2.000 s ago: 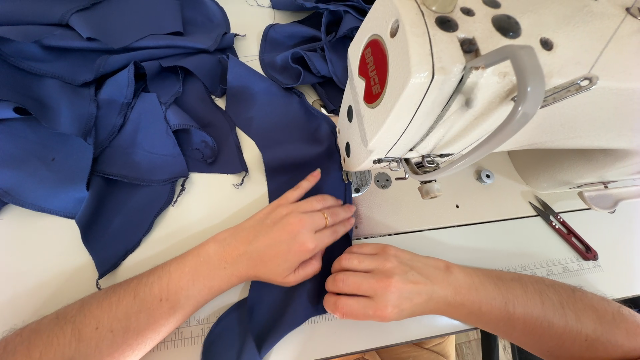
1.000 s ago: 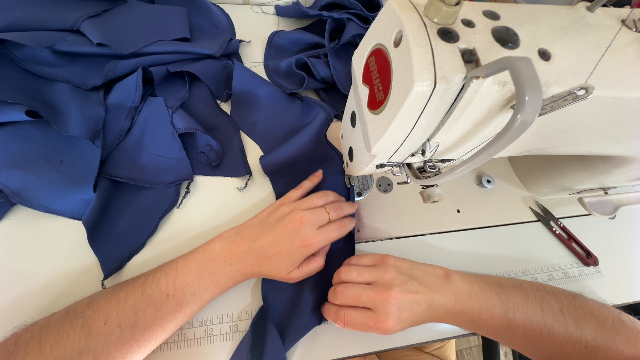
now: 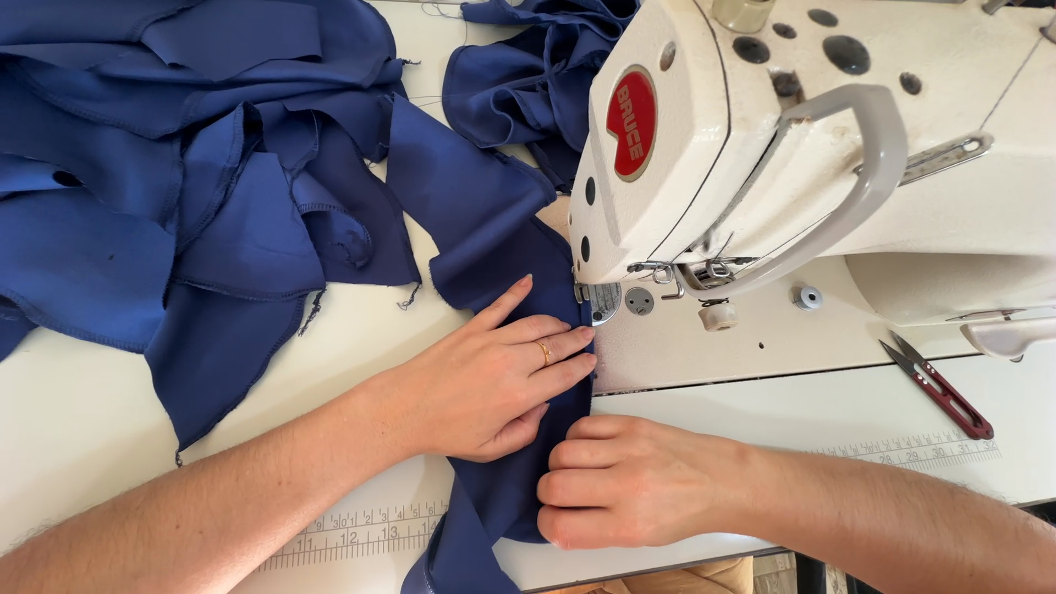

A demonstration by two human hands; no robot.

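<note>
A strip of dark blue fabric [image 3: 487, 198] runs down the table, its right edge at the presser foot and needle plate [image 3: 606, 302] of a white sewing machine [image 3: 660, 148]. My left hand [image 3: 495, 379] lies on the strip with the fingers spread, a ring on one finger, its fingertips at the edge just below the foot. My right hand [image 3: 627, 483], lower down, has its fingers curled closed on the strip's right edge. Its fingertips are hidden. Beneath both hands the strip's lower end folds and hangs toward the table's front edge.
A heap of blue fabric pieces [image 3: 239, 190] with loose thread ends covers the left; another bunch [image 3: 528, 82] lies behind the machine head. Red-handled thread snips [image 3: 940, 388] and a small metal bobbin [image 3: 808, 298] lie at right. A printed ruler scale [image 3: 363, 532] marks the front of the table.
The blue strip has moved down along the machine's foot, and its upper part has shifted and folded differently. Both hands stay in nearly the same places on it.
</note>
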